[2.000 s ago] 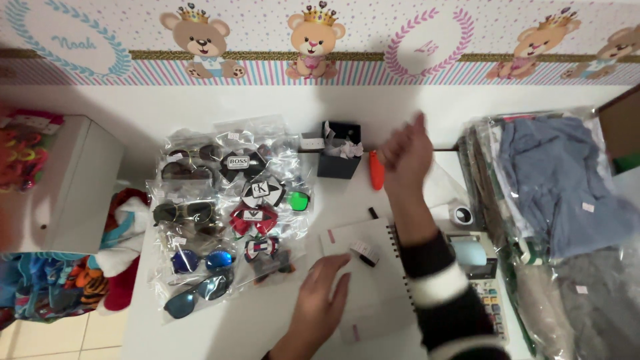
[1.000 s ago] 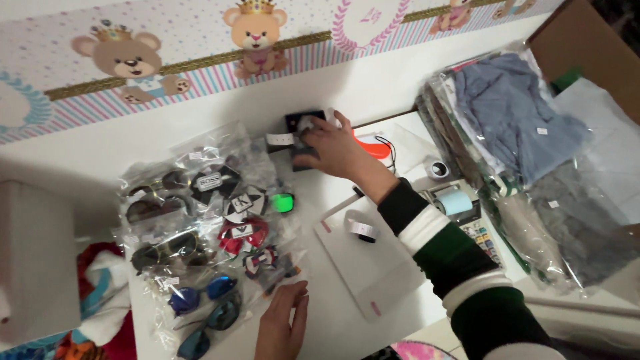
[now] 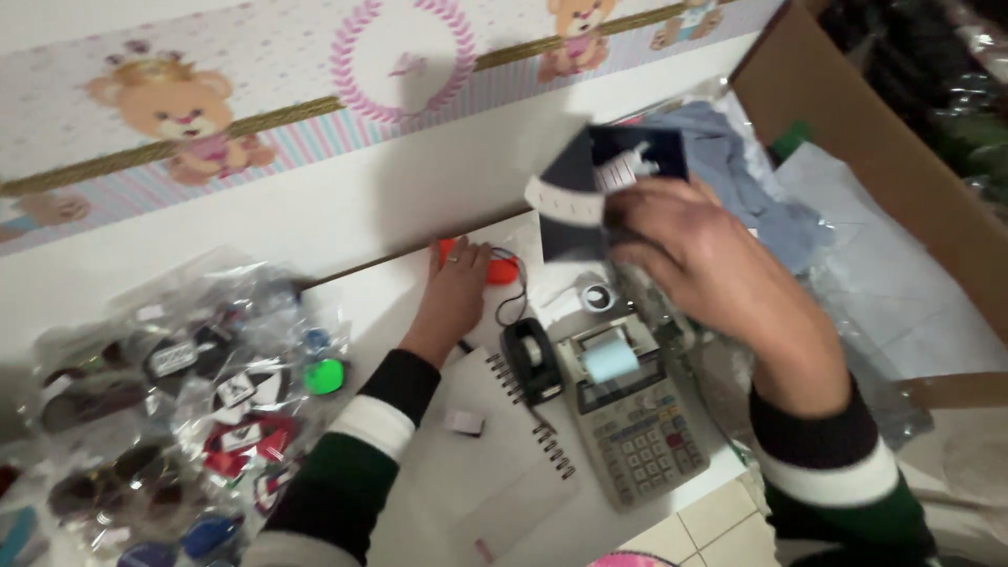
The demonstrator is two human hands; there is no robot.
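My right hand (image 3: 685,236) grips a dark box (image 3: 573,157) and holds it up over the back right of the desk. White labels (image 3: 618,173) and crumpled paper show in the box, and a curved label strip (image 3: 563,203) hangs over its side. My left hand (image 3: 458,283) lies on an orange-red object (image 3: 501,269) with a dark cord, near the wall; its fingers cover part of it. Below, a black tape dispenser (image 3: 532,358) lies beside a printing calculator (image 3: 642,433). A roll of tape or labels (image 3: 597,297) sits just behind the calculator.
Bagged sunglasses (image 3: 102,488) and bow ties (image 3: 248,437) cover the left side. A spiral notebook (image 3: 504,472) with a small pale item (image 3: 465,422) lies in the middle. Bagged blue-grey clothing (image 3: 724,157) and a cardboard box (image 3: 850,118) stand at the right.
My right hand has lifted the dark box off the desk and moved it right. My left hand has gone from beside the bagged goods to the orange-red object. The view has shifted right.
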